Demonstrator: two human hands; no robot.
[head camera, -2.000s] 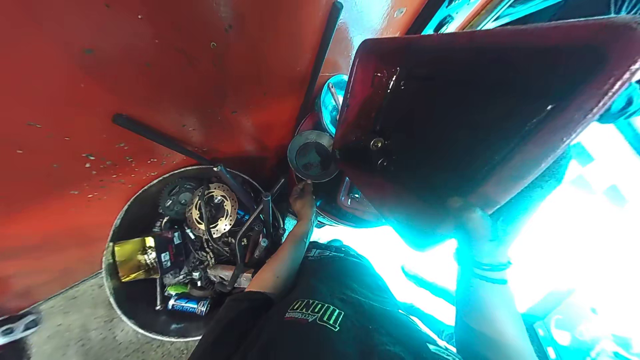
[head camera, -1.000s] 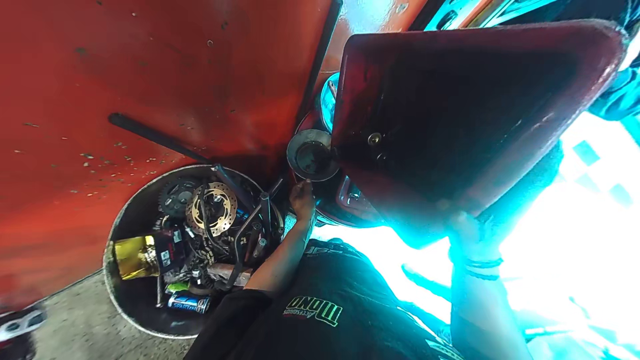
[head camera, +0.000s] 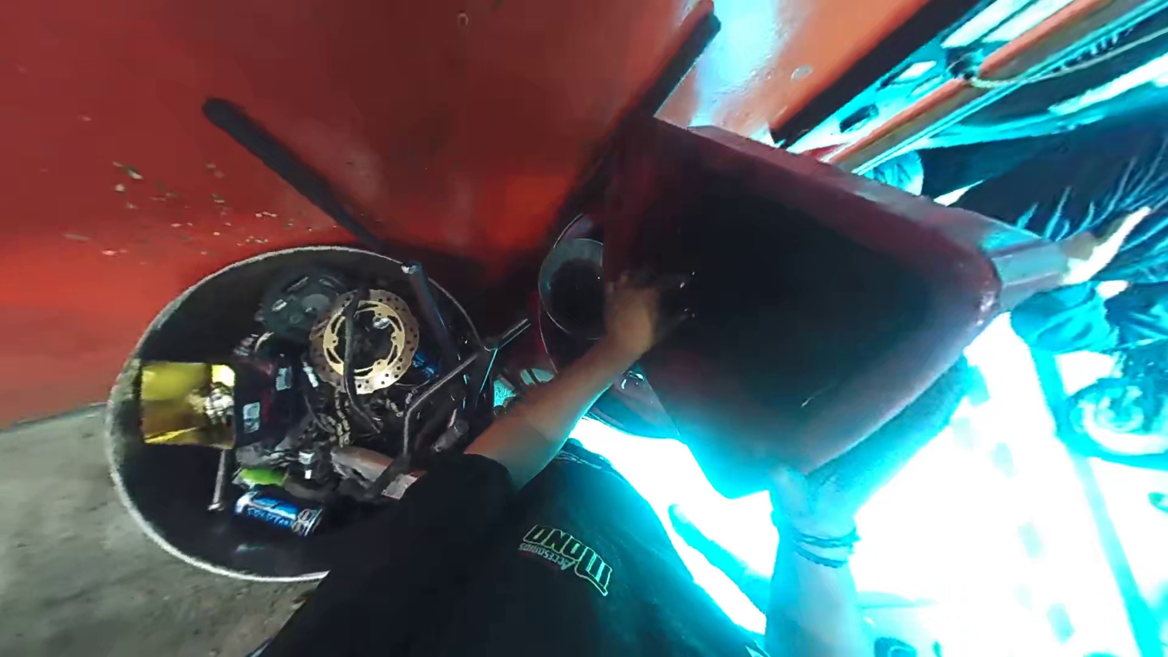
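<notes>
A large dark red tray (head camera: 821, 301), tilted on its side, fills the right of centre. My left hand (head camera: 634, 315) is blurred against its dark inner face at the left end, fingers apart, with nothing visible held. Just left of that hand, a round metal funnel or pan (head camera: 573, 278) sits over a round container, partly hidden by the tray. At the tray's lower edge, my right hand (head camera: 808, 497) grips the rim, its fingers largely hidden and washed out by glare; bands circle the wrist.
A round bin (head camera: 137, 497) holds a gold brake disc (head camera: 365, 341), a blue spray can (head camera: 278, 513) and metal parts. Dark bars lean against the red wall (head camera: 274, 55). Another person's hand (head camera: 1106, 245) appears at far right, near the tray's far corner. A motorcycle wheel (head camera: 1113, 417) is partly visible.
My left hand has left the near edge of the funnel or pan and moved right, onto the tray's inside. The tray has tilted differently, its upper left corner lower in view.
</notes>
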